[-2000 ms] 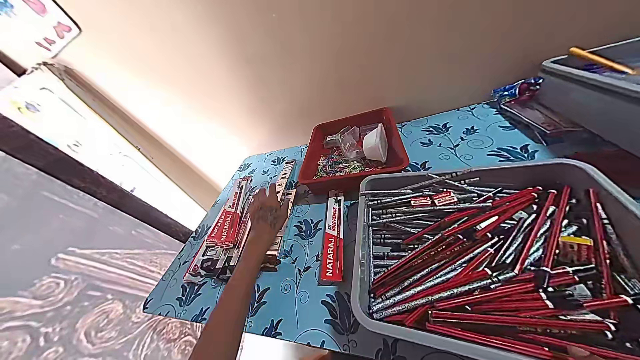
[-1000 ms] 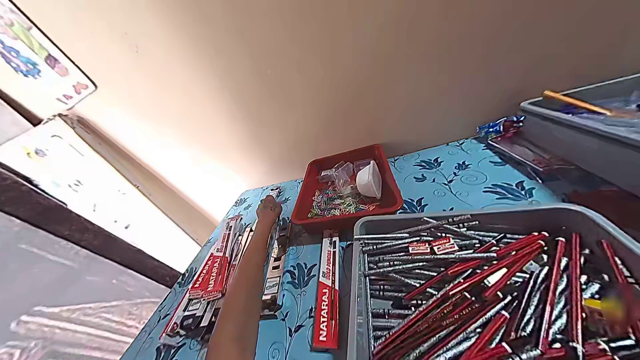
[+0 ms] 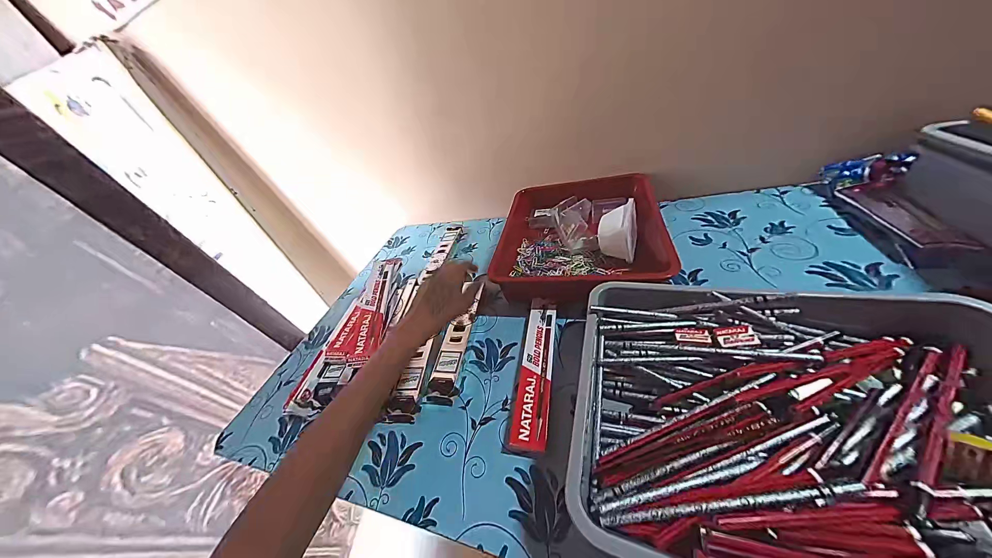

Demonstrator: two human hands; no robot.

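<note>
My left hand [image 3: 446, 294] reaches over a row of narrow, brown-and-white patterned boxes on the table, its fingers at their upper part; whether they grip a box is unclear. One patterned box [image 3: 451, 353] lies just right of my wrist, and another [image 3: 444, 248] extends beyond my fingers. Left of my forearm, red-and-white Nataraj pencil boxes [image 3: 356, 329] lie in an overlapping pile. A single Nataraj pencil box [image 3: 532, 380] rests apart, between my hand and a grey plastic tray [image 3: 585, 434] full of red and silver-patterned pencils [image 3: 721, 442]. My right hand is out of view.
A red plastic basket [image 3: 508, 240] holds colourful paper clips [image 3: 562, 260], clear plastic pieces and a white cup [image 3: 618, 231]. Another grey container [image 3: 953, 186] stands at the far right, beside shiny blue packaging [image 3: 860, 167]. The wall borders the cloth-covered table [image 3: 480, 480].
My left hand has come back from the far end of the patterned boxes to lie over them. The single pencil box and the basket stay in place.
</note>
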